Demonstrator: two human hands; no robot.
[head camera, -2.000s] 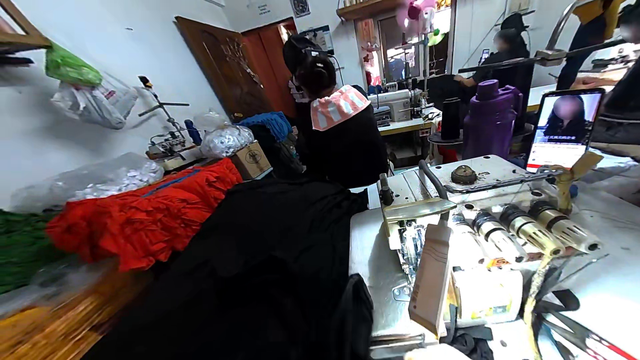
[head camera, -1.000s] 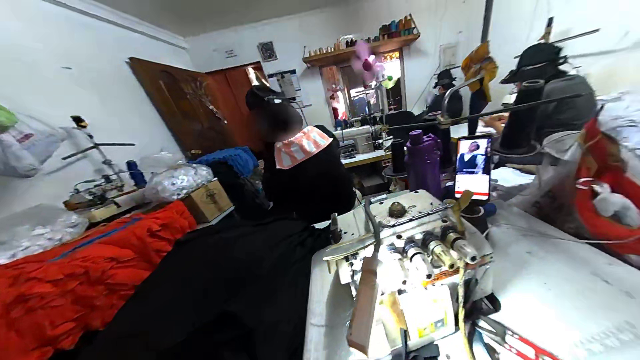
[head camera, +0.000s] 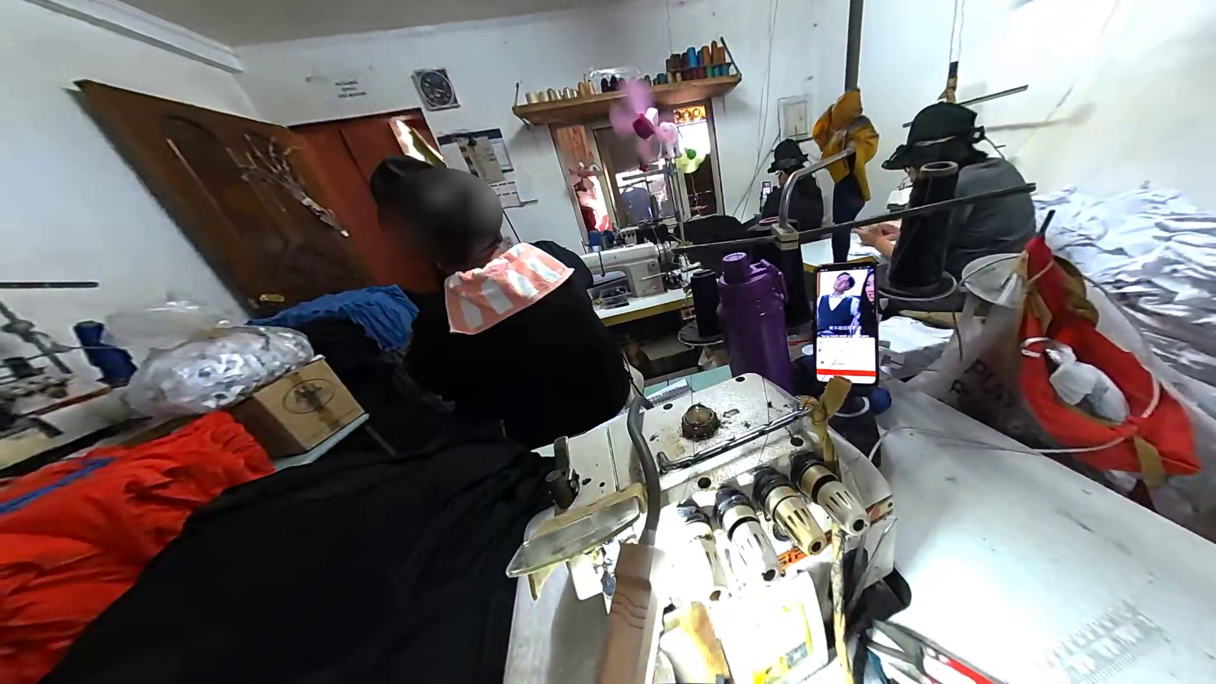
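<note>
Neither my left hand nor my right hand shows in the head view. An overlock sewing machine (head camera: 655, 456) stands at the lower centre, with several tension dials (head camera: 788, 510) on its front and a lamp shining on them. Black fabric (head camera: 323, 560) lies bunched on the left of it. Behind the machine stand a purple bottle (head camera: 753, 323) and a phone (head camera: 846, 323) propped upright with its screen lit. Cones of black thread (head camera: 926, 223) rise beside and behind them.
Red garments (head camera: 123, 513) and a cardboard box (head camera: 302, 407) lie to the left. A person in black (head camera: 513, 370) sits just beyond the machine; other people sit farther back at the right. A white worktable (head camera: 1026, 513) extends right, with a red bag (head camera: 1092, 370) behind it and scissors at its lower edge.
The view has swung to the right and up, bringing in the people and the red bag at the right. The person in black stays seated beyond the machine.
</note>
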